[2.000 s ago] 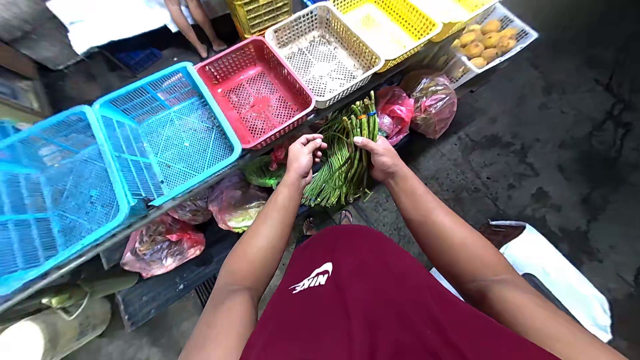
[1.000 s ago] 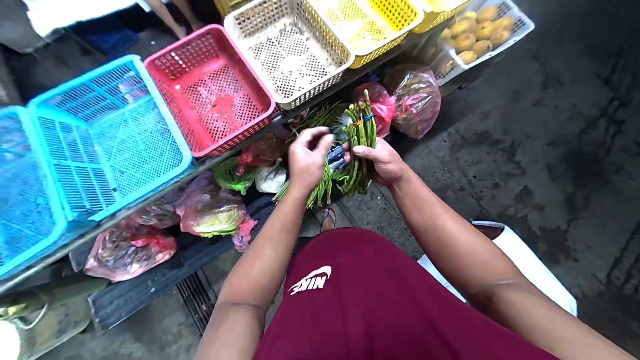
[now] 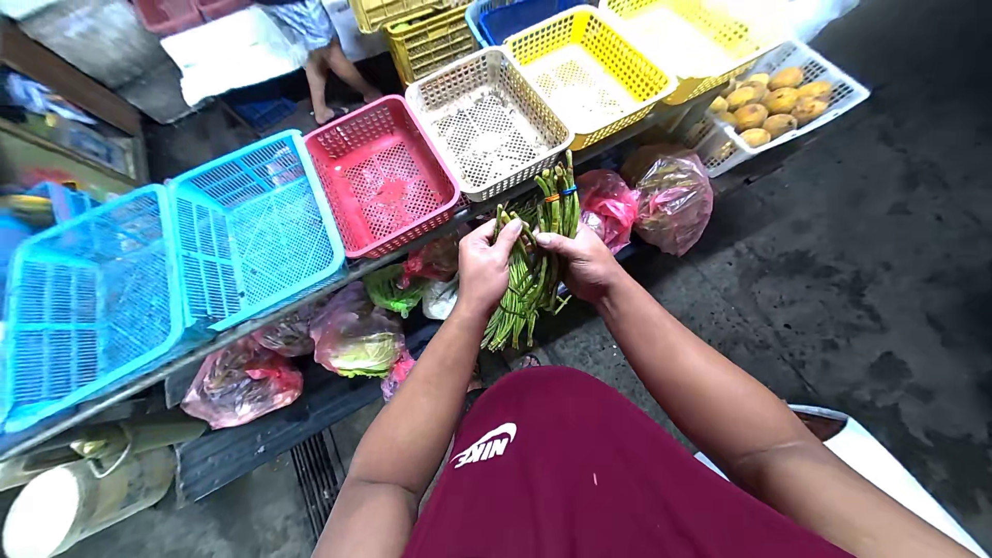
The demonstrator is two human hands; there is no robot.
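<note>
Long green stalks, which look like yardlong beans [image 3: 518, 298], hang in bunches between my two hands, in front of the baskets. My left hand [image 3: 487, 267] pinches the top of one bunch between thumb and fingers. My right hand [image 3: 585, 262] grips other bunches [image 3: 559, 203], whose upright ends carry an orange band and a blue band. The two hands are close together, with the bunches nearly touching. My right fingers are partly hidden behind the stalks.
Blue baskets [image 3: 256, 225], a red basket [image 3: 384, 182], a white basket [image 3: 490, 120] and yellow baskets [image 3: 589, 74] line the stall. Yellow-orange fruit [image 3: 779, 101] fills a crate at right. Bagged vegetables [image 3: 360, 333] lie below. A person's legs [image 3: 333, 74] show behind; a pail [image 3: 85, 496] stands lower left.
My left hand, which was over the stalks with its fingers loosely bent, now pinches a bunch beside the right hand. The right hand keeps its grip on the banded bunches. The view has shifted.
</note>
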